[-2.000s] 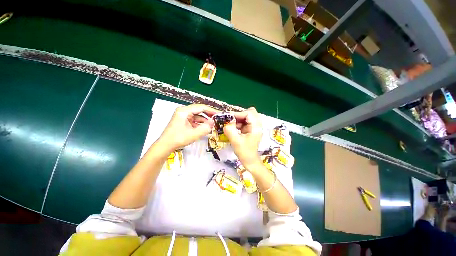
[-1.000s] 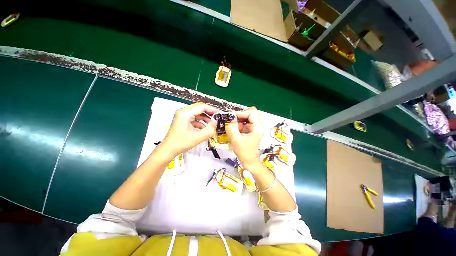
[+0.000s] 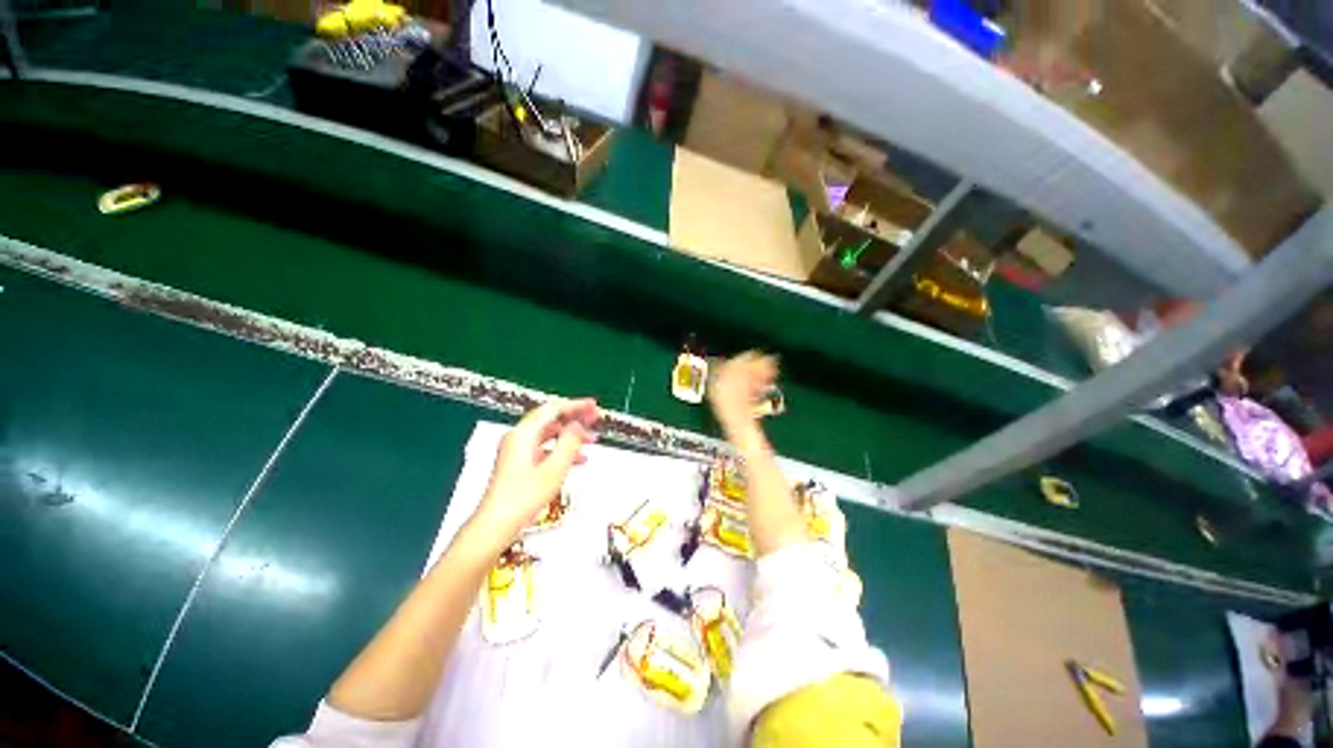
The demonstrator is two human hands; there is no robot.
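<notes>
My left hand is over the upper left of the white sheet, thumb and fingers apart, holding nothing visible. My right hand is blurred and reaches over the green belt; its fingertips are unclear. A yellow-and-white unit shows at its right edge; I cannot tell whether it is gripped. Another unit with dark wires lies just left of this hand. Several wired units lie on the sheet, including one at the front and one at the left. My right forearm partly hides units.
The worn pale rail separates bench and belt. More units ride the belt at far left and right. Yellow-handled pliers lie on brown cardboard. A grey metal post slants across the right. Open boxes stand beyond the belt.
My hands have parted from the dark wired part they held together. My right hand has moved out over the belt; my left stays over the sheet, opened. The view has tilted up.
</notes>
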